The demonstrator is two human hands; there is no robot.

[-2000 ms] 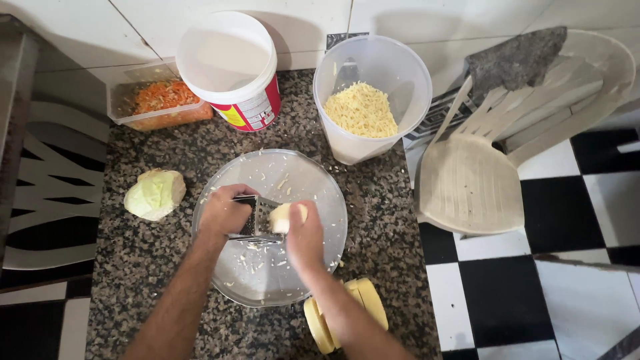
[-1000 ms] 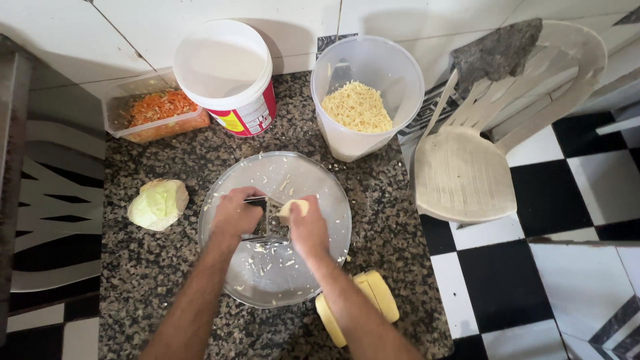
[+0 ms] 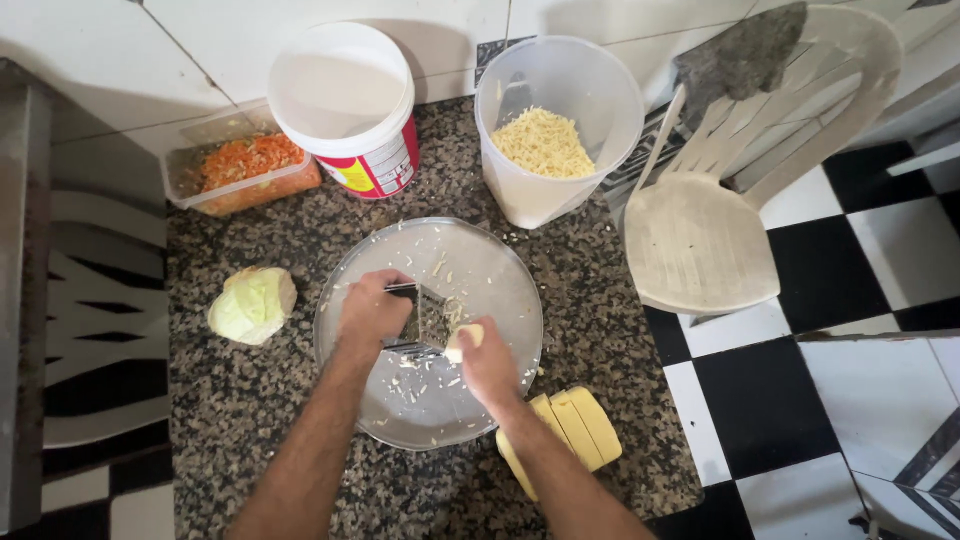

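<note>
My left hand point(image 3: 375, 307) grips the top end of a metal box grater point(image 3: 427, 319), which lies tilted over a round metal tray point(image 3: 487, 262). In my right hand point(image 3: 487, 364) is a pale yellow piece of cheese point(image 3: 463, 343), held against the grater's right side. Gratings are scattered on the tray, with a small heap by the grater. Thick slices of a yellow cheese block point(image 3: 581, 427) lie beside the tray, partly hidden under my right forearm. A tall clear plastic container point(image 3: 517, 191) behind the tray holds grated cheese point(image 3: 544, 142).
Behind the tray stand a white and red plastic bucket point(image 3: 379, 165) and a clear tub point(image 3: 251, 187) of grated carrot point(image 3: 251, 159). A cut cabbage piece point(image 3: 253, 304) sits left on the granite counter point(image 3: 217, 420). A plastic chair point(image 3: 697, 247) with a grey cloth point(image 3: 739, 56) is at right.
My right hand has moved down along the grater's side with the cheese. My left hand still holds the grater.
</note>
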